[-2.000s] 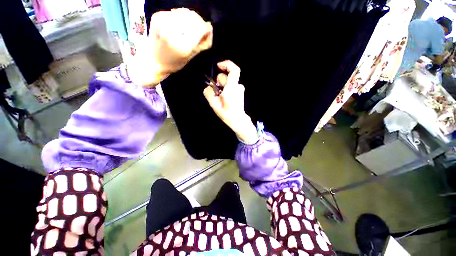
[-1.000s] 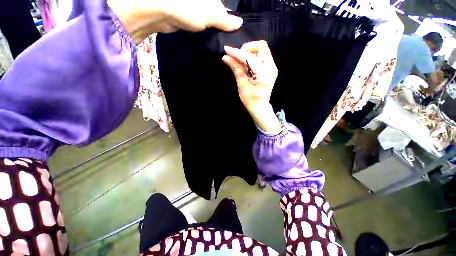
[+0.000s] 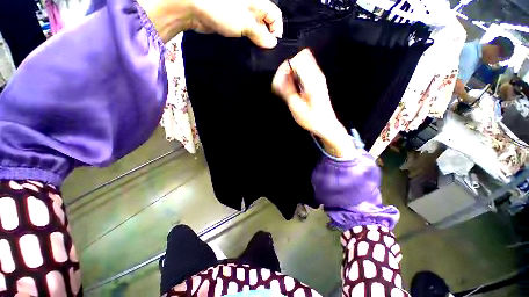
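Note:
A black garment (image 3: 249, 127) hangs in front of me, its waistband near the top and its lower hem uneven, with small slits. My left hand (image 3: 246, 20) is at the waistband with its fingers closed on the black cloth. My right hand (image 3: 304, 87) is a little lower and to the right, in front of the cloth, blurred, with fingers curled. A small dark tool, likely thread snips (image 3: 297, 80), shows in its palm; the blades are not clear. More black garments (image 3: 377, 69) hang close together behind and to the right.
Cream floral garments hang at the right (image 3: 426, 87) and left (image 3: 178, 98) of the black ones. A person in a light blue top (image 3: 468, 61) bends at a cloth-covered table (image 3: 473, 136). A pale carton (image 3: 444, 200) stands below. Metal floor bars (image 3: 168, 252) run near my legs.
Since one second ago, my left hand has curled its fingers on the cloth. My right hand has moved slightly right and down. Earlier, my left hand was further left and snips showed at my right fingers.

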